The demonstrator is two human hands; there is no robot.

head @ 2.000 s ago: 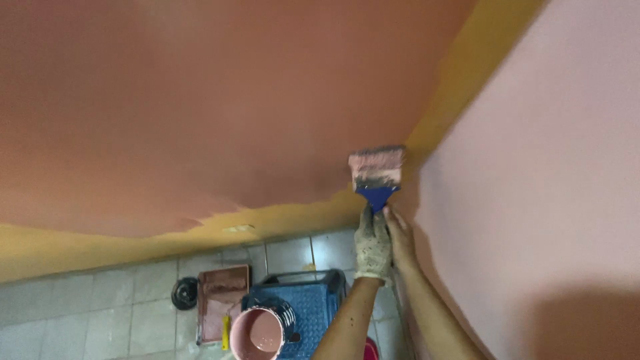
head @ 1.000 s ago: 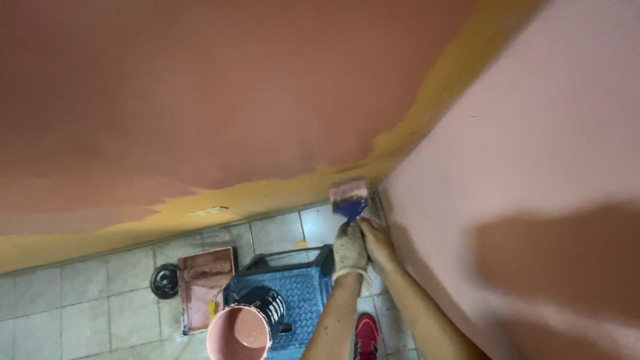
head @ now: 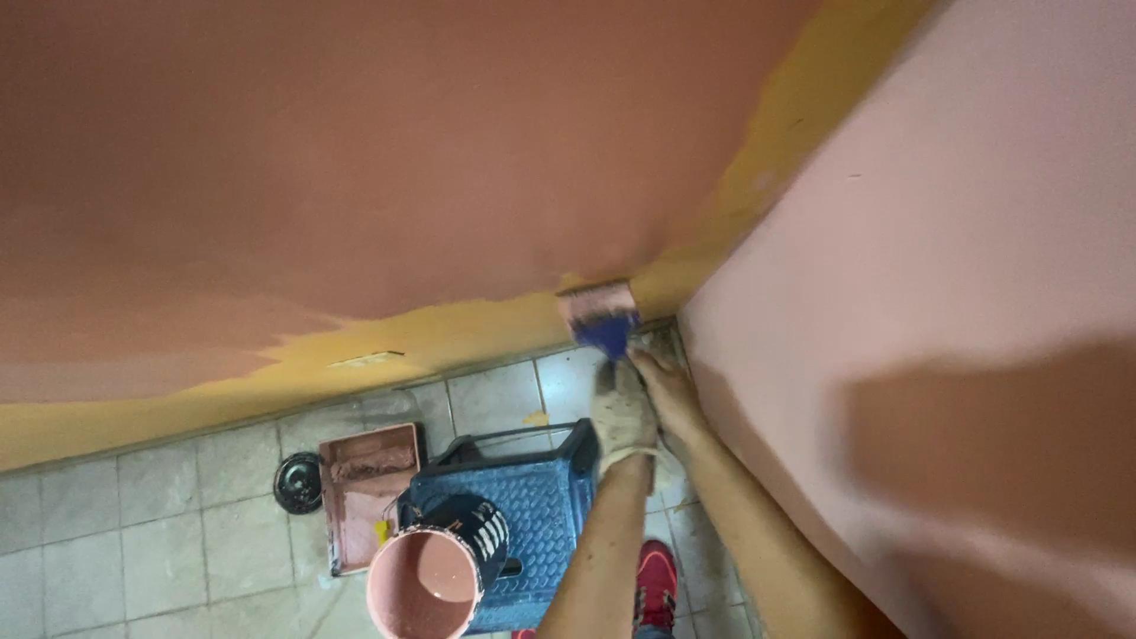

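Observation:
My left hand, in a stained light work glove, is closed round the handle of a wide paintbrush with a blue ferrule area and pink-loaded bristles. Bare, my right hand is beside it with its fingers at the handle; how firmly they grip cannot be told. The bristles meet the lower wall, where a yellow band borders the reddish-pink painted surface. A bucket of pink paint stands on a blue plastic step stool, below and left of my hands.
A paint tray holding a roller lies on the tiled floor, with a black round lid at its left. A light pink wall meets the painted wall at the right. A red shoe is near the stool.
Between the earliest frame and now, both hands and the brush have moved down the wall from beside the corner. Since one second ago, the brush has come onto the yellow band's upper edge.

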